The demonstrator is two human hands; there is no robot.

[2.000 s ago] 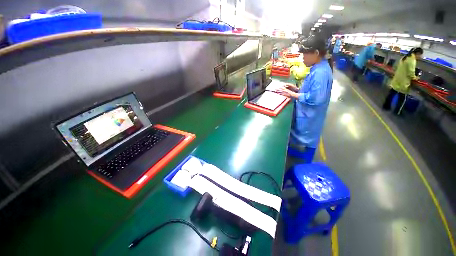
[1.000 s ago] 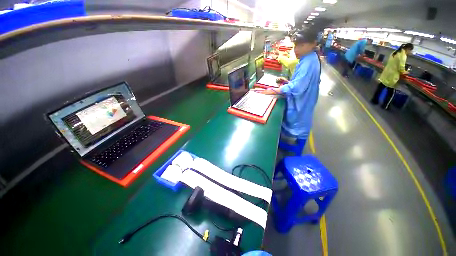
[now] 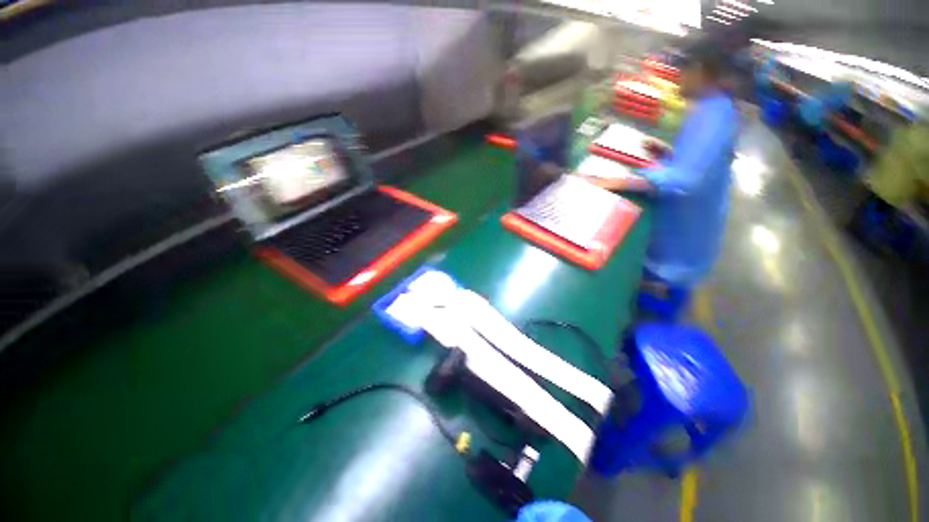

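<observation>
No hand of mine shows; a light blue patch at the bottom edge (image 3: 551, 511) may be my sleeve. The frame is blurred. A black barcode scanner (image 3: 487, 389) lies on the green mat (image 3: 255, 428) beside two white label strips (image 3: 530, 357). The strips run from a small blue bin (image 3: 400, 318) to the bench edge. A black test cable (image 3: 375, 387) with a yellow tag runs to a black box (image 3: 496, 479), with a white piece (image 3: 527, 464) beside it. An open laptop (image 3: 357, 232) with a lit screen sits on a red tray (image 3: 341, 294).
A person in blue (image 3: 703, 184) stands at the bench with a hand at another open laptop (image 3: 570, 211) on a red tray. A blue stool (image 3: 685, 382) stands by the bench edge. The aisle has a yellow line (image 3: 851, 275). Other people are further back, blurred.
The view has swung, so the bench things sit further right and higher. The blue patch at the bottom edge shows larger than a second ago. The scanner, strips and cable keep their places on the mat.
</observation>
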